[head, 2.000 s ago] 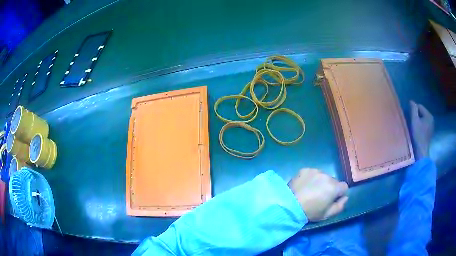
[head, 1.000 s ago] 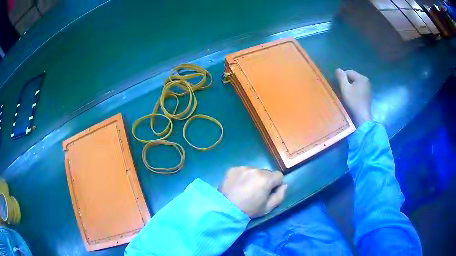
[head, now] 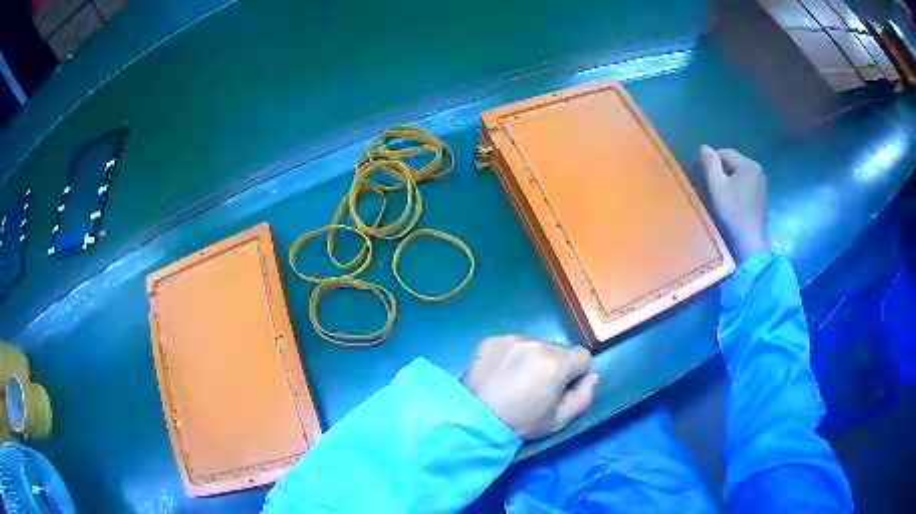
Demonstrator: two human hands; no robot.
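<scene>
A plate stack (head: 613, 201) with several layered edges lies on the green bench right of centre. Its top orange plate shows a shallow rectangular groove. Small gold connector tails (head: 485, 157) stick out at its far left corner. My left hand (head: 532, 387) rests curled at the bench edge by the stack's near left corner, with nothing visible in it. My right hand (head: 736, 196) rests loosely curled on the bench at the stack's right side, with nothing visible in it. Another orange plate (head: 233, 366) lies at the left, beyond my left sleeve.
Rubber bands (head: 386, 201) lie loosely piled between the plate and the stack. Black-bordered panels (head: 88, 191) with pale tabs lie at the far left. Yellow tape rolls (head: 30, 402) and a light-blue fan (head: 35, 484) are at the left edge. Banded stacks (head: 819, 38) stand at the far right.
The view has turned to the right, so the bench things appear further left than two seconds ago. Both hands keep about the same places beside the stack.
</scene>
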